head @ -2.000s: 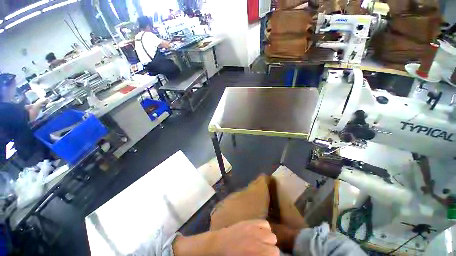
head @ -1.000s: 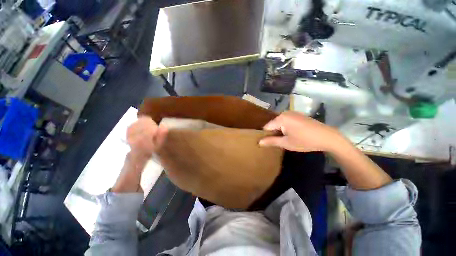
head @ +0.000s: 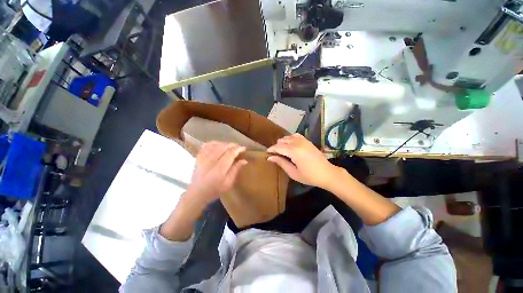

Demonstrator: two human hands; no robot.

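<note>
A tan-brown bag body panel rests on my lap, tube-like, its opening facing up and away. A pale lining or sheet shows inside the opening. My left hand lies on the near rim at its left part, fingers slightly bent; the fingertips' hold is hard to tell. My right hand grips the near rim to the right, close to my left hand. The sewing machine's narrow arm and dark needle area are ahead to the right.
A side table with a yellow edge stands ahead. A long white board lies at the left. Dark green scissors and a bright green spool lie on the machine table. Blue crates are far left.
My left hand has moved right along the rim, toward my right hand, which has shifted slightly left. The bag opening has changed shape. The view has shifted, and the scissors show again.
</note>
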